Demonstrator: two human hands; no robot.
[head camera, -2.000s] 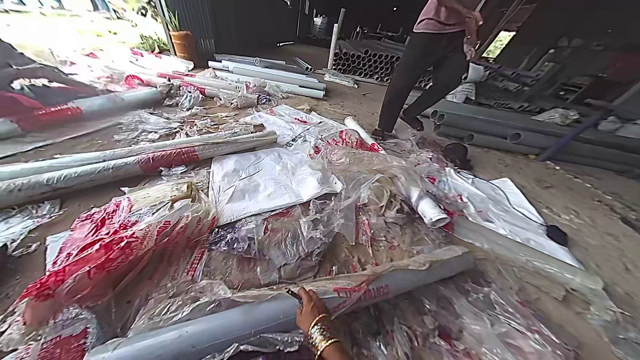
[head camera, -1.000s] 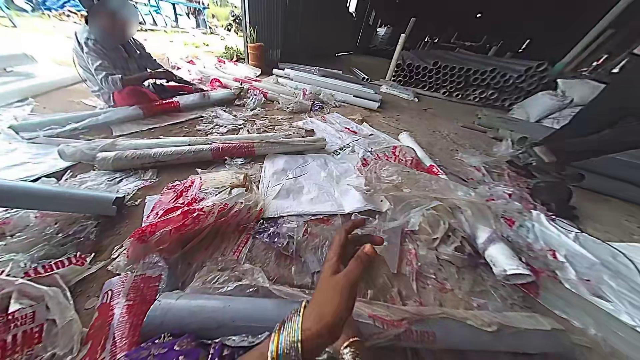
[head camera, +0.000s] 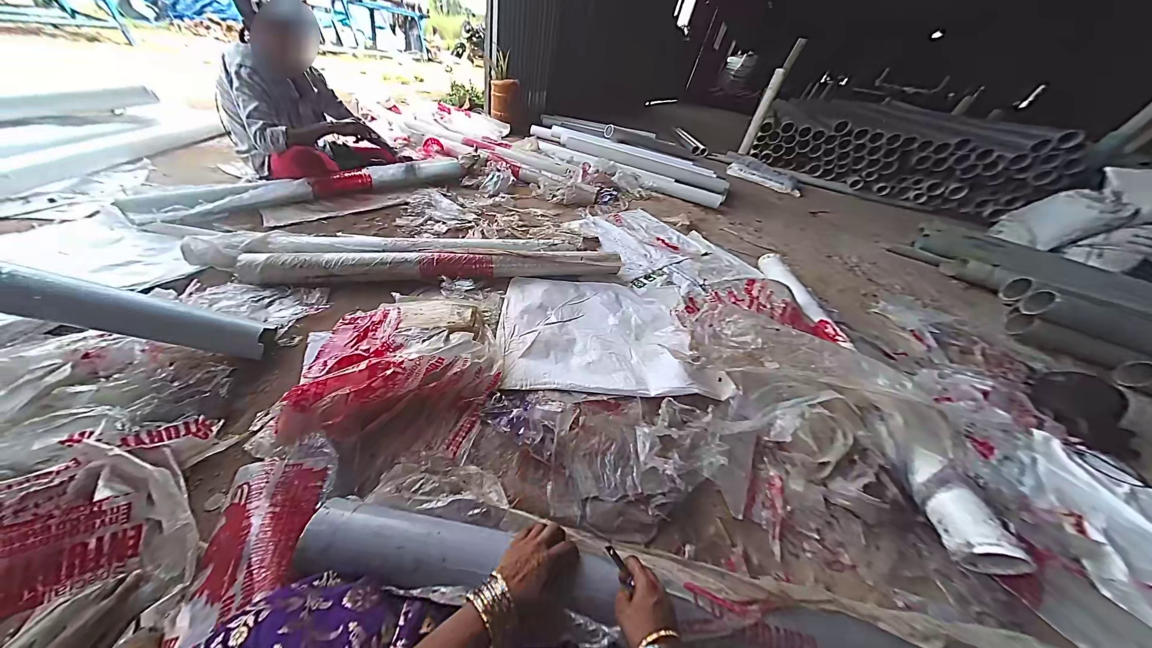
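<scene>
A thick grey plastic pipe (head camera: 405, 540) lies across the near ground, part of it covered by clear plastic film with red print. My left hand (head camera: 538, 562), with several bangles at the wrist, rests on top of the pipe at the film's edge. Just right of it, my right hand (head camera: 643, 601) is closed around a small dark thin tool (head camera: 618, 563) whose tip points up and left; its kind cannot be told. Purple patterned cloth (head camera: 333, 616) lies at the near left, against the pipe.
Crumpled plastic film (head camera: 621, 450) and a white sack (head camera: 594, 337) spread beyond the pipe. Wrapped pipes (head camera: 432, 265) lie farther off. A person (head camera: 279, 108) sits at the back left. Stacked grey pipes (head camera: 909, 157) stand at the back right; a white pipe (head camera: 976, 531) lies nearer.
My left hand, raised with spread fingers one second ago, has come down onto the pipe. The standing person seen two seconds ago is out of view, as the view has shifted.
</scene>
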